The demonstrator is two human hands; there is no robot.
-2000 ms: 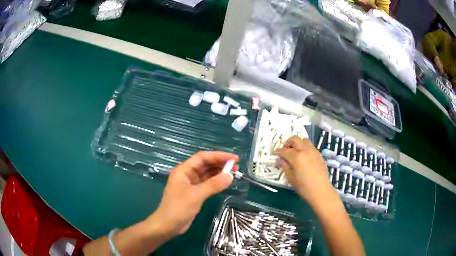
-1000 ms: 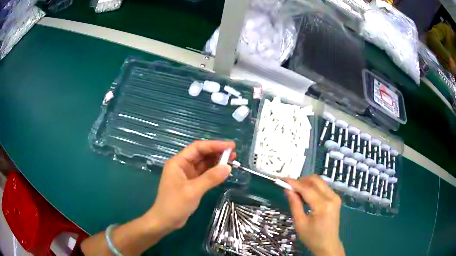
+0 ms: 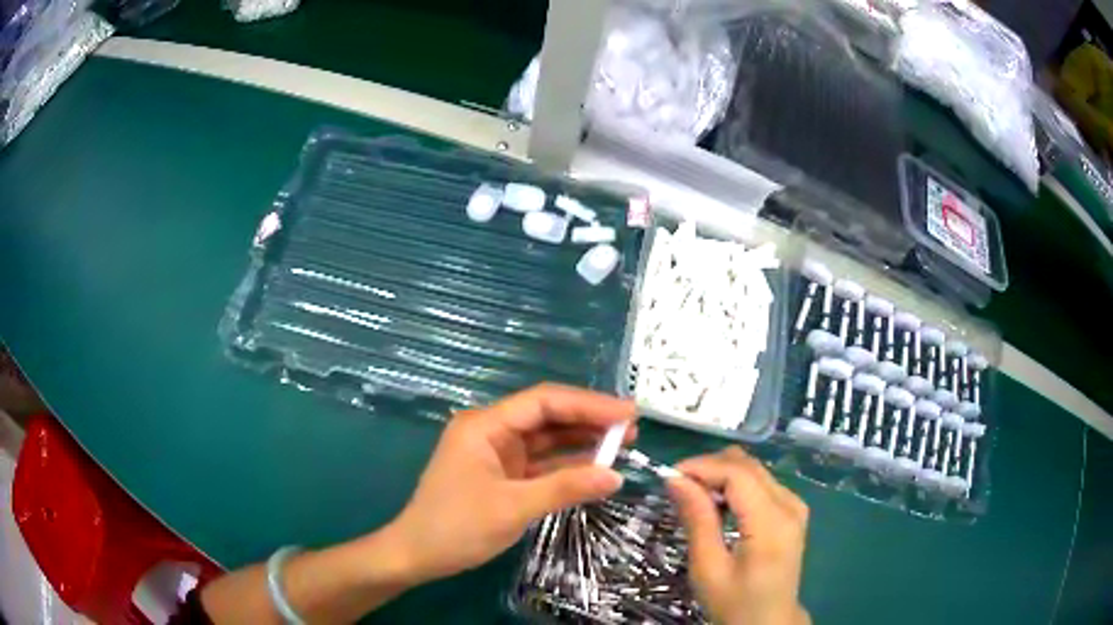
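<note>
My left hand [image 3: 507,476] holds a white plastic cap [image 3: 609,444] between thumb and fingers. A thin metal shaft [image 3: 644,462] runs from the cap to my right hand [image 3: 741,525], whose thumb and finger pinch its other end. The slim white part is hidden by my right fingers. Both hands are over the clear box of metal shafts [image 3: 586,556]. Behind them a clear box holds slim white parts [image 3: 702,324].
A clear ribbed tray [image 3: 403,269] at left holds several loose white caps [image 3: 544,225]. A clear tray at right holds rows of assembled pieces [image 3: 897,397]. Behind are a metal post [image 3: 564,86], a bag of caps [image 3: 659,79], dark stacked trays [image 3: 818,116] and a labelled box [image 3: 958,226]. A red stool [image 3: 73,513] is at lower left.
My right hand has left the slim-part box with a slim white part, brought it to the shaft's free end, and moved closer to my left hand. Both hands are now over the shaft box.
</note>
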